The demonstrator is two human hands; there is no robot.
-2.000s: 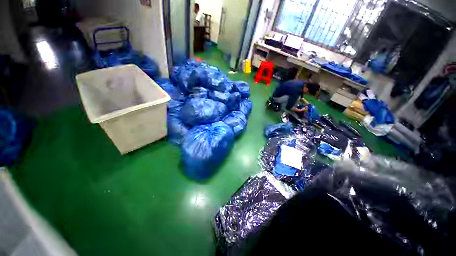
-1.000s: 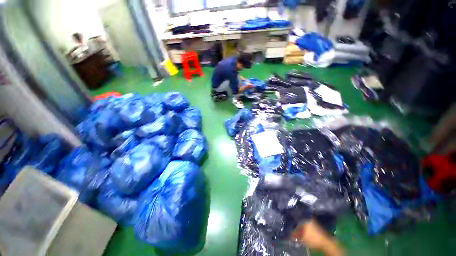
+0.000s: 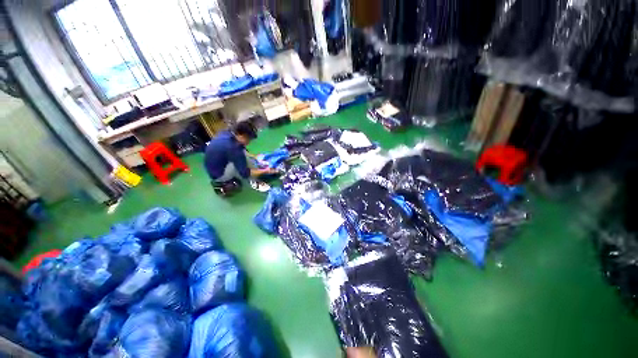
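Observation:
A flat black garment bundle in shiny clear film (image 3: 385, 308) lies at the bottom centre, just in front of me. A small piece of a hand, which looks like my right hand (image 3: 361, 352), shows at the bottom edge against the bundle's lower left side. It is cut off, so its grip cannot be told. My left hand is not in view. Beyond lie more bagged dark garments (image 3: 448, 182), with a blue piece among them. A white sheet (image 3: 321, 221) lies on a blue and black bundle.
Blue plastic sacks (image 3: 161, 280) are piled at the lower left. A person (image 3: 227, 159) crouches on the green floor beyond the bundles. A red stool (image 3: 164, 162) stands by the worktable; another red stool (image 3: 504, 163) is at the right. Dark covered garments (image 3: 434, 77) hang behind.
The view has swung right. The white tub has left the picture, and the second red stool and hanging rails show more. The hand has shifted to the bottom edge and shows less.

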